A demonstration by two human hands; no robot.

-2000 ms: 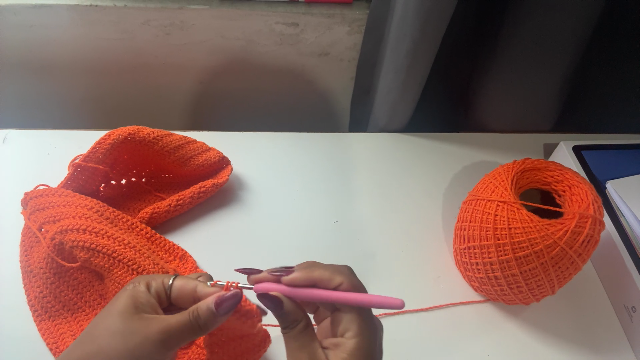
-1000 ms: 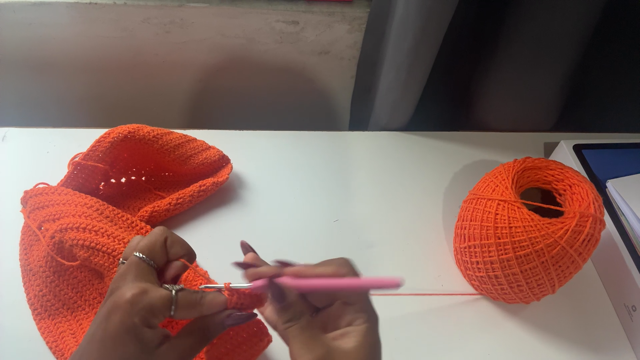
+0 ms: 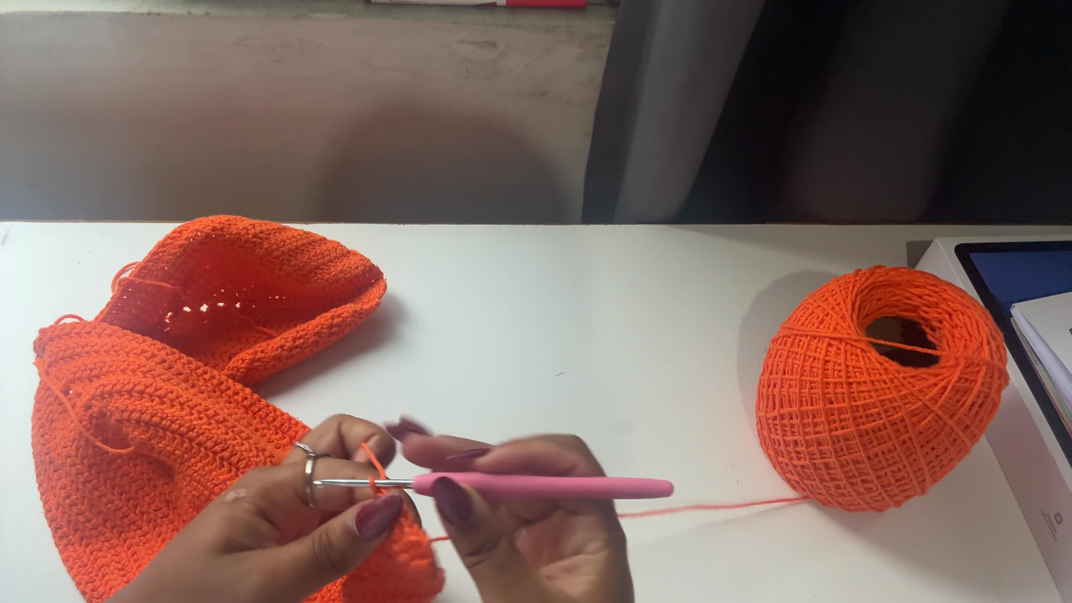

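My left hand (image 3: 285, 519), with rings on it, pinches the edge of an orange crocheted piece (image 3: 159, 427) at the lower left. My right hand (image 3: 528, 519) holds a crochet hook by its pink handle (image 3: 553, 486). The hook's metal shaft points left over my left fingers, with orange yarn looped on it. A second crocheted part (image 3: 310, 268), cupped in shape, lies behind the first. From the lower side of a large ball of orange yarn (image 3: 871, 419) at the right, a strand runs left behind my right hand.
The white table (image 3: 536, 335) reaches back to a pale wall (image 3: 251, 109) and a grey curtain (image 3: 687, 109). A white box (image 3: 1030, 494) stands at the right edge beside the yarn ball, with a dark-framed item and a notebook (image 3: 1047, 335) on it.
My left fingers have shifted their hold at the worked edge, and the loops on the shaft look different. The strand, taut one second ago, now sags slightly. The yarn ball has stayed put.
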